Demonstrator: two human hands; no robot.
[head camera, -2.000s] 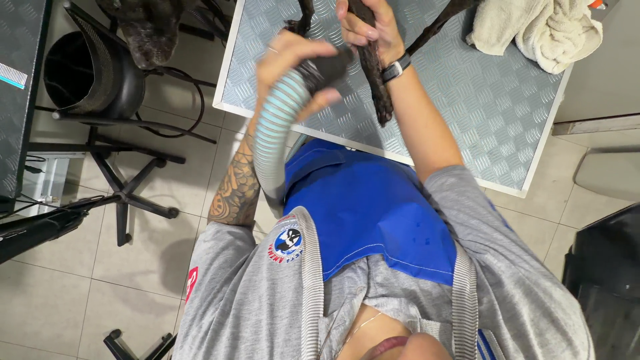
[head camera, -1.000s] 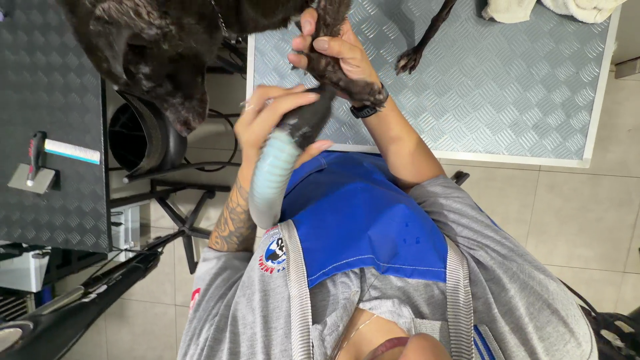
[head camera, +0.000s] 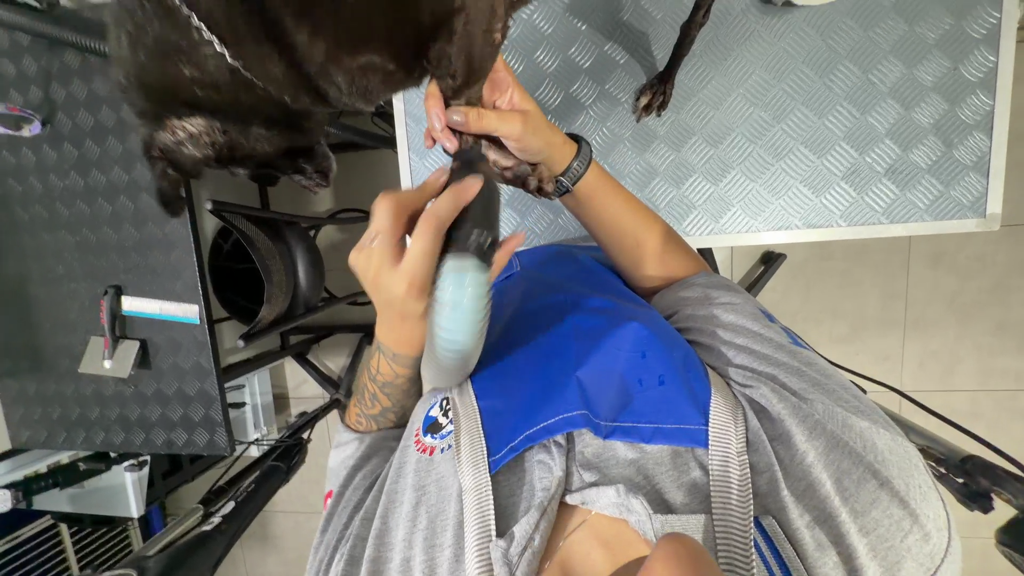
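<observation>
My left hand is wrapped around the black nozzle of a light grey-blue ridged hose, which curves down by my chest. The nozzle's tip meets the fur just below the fingers of my right hand. With that hand, a dark watch on its wrist, I hold the lower foreleg of a dark-coated dog. Its paw hangs under my palm, with the toes towards the watch. The dog's head points down at the left. Another leg rests on the metal table.
On a dark textured table at the left lie a comb and a black-handled tool with a flat head. A black hollow round object and black stands are between the tables. A cable runs at the right.
The nozzle, beside the leg two seconds ago, is now at the paw. My right hand has moved lower on the leg. The view has shifted left and shows more of the dog.
</observation>
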